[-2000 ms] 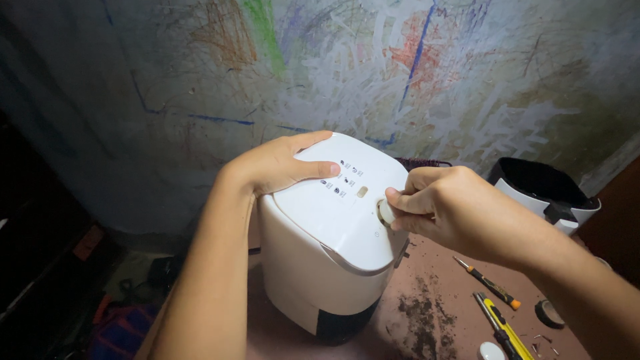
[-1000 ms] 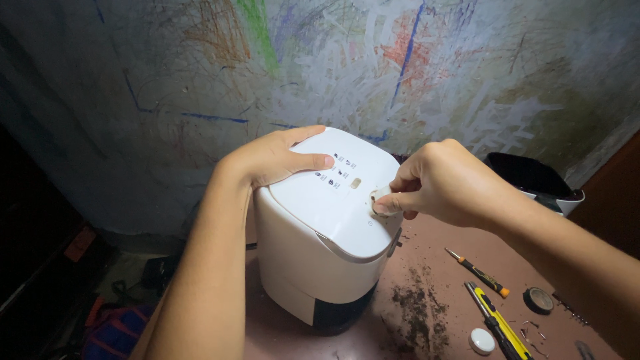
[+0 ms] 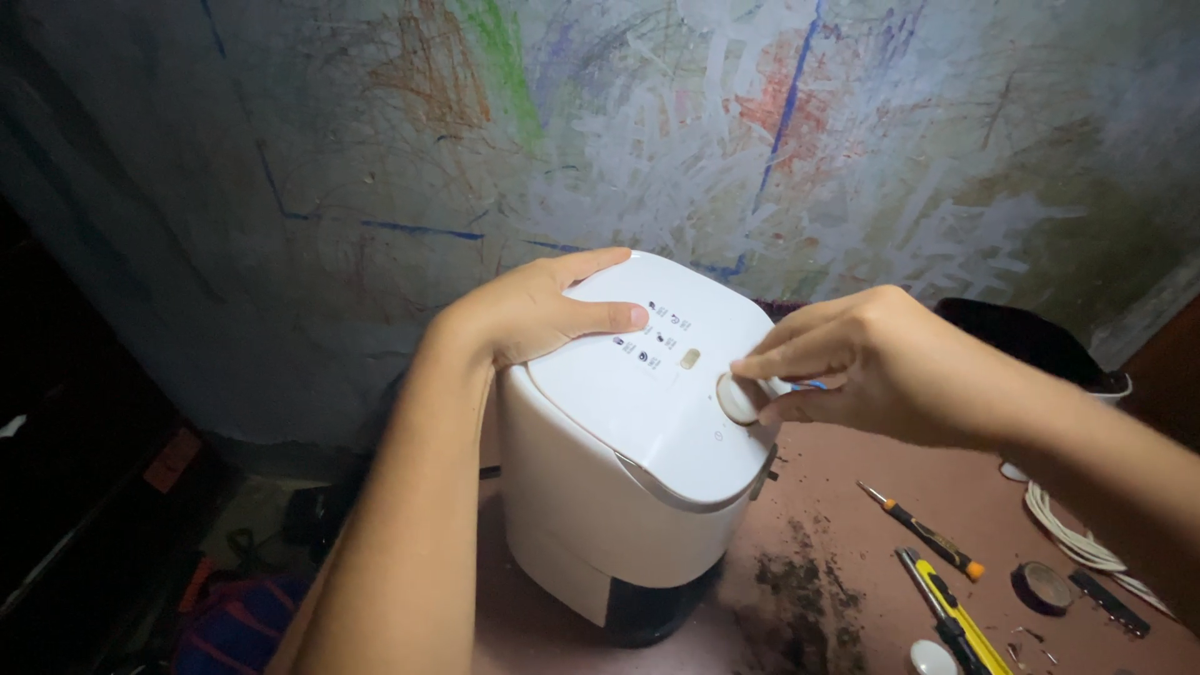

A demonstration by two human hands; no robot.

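A white air fryer body [image 3: 609, 525] with a glossy top panel [image 3: 647, 412] stands tilted on a brownish surface. Small printed icons and a small beige window are on the panel. My left hand [image 3: 544, 309] rests over the panel's left rear edge, thumb lying by the icons. With fingers and thumb, my right hand [image 3: 844, 366] grips a round white knob [image 3: 739, 397] at the panel's right side. A bit of blue shows between those fingers; what it belongs to is unclear.
Right of the appliance lie a precision screwdriver [image 3: 923, 532], a yellow utility knife [image 3: 956, 614], a roll of dark tape [image 3: 1042, 589], a white round cap [image 3: 933, 658], small screws and a white cable [image 3: 1073, 539]. Dark dirt [image 3: 802, 600] is scattered beside it. A scribbled wall [image 3: 600, 122] rises behind.
My right hand has stayed at the knob area while its fingers shifted around the knob. My left hand has kept its place on the panel. The view has shifted slightly.
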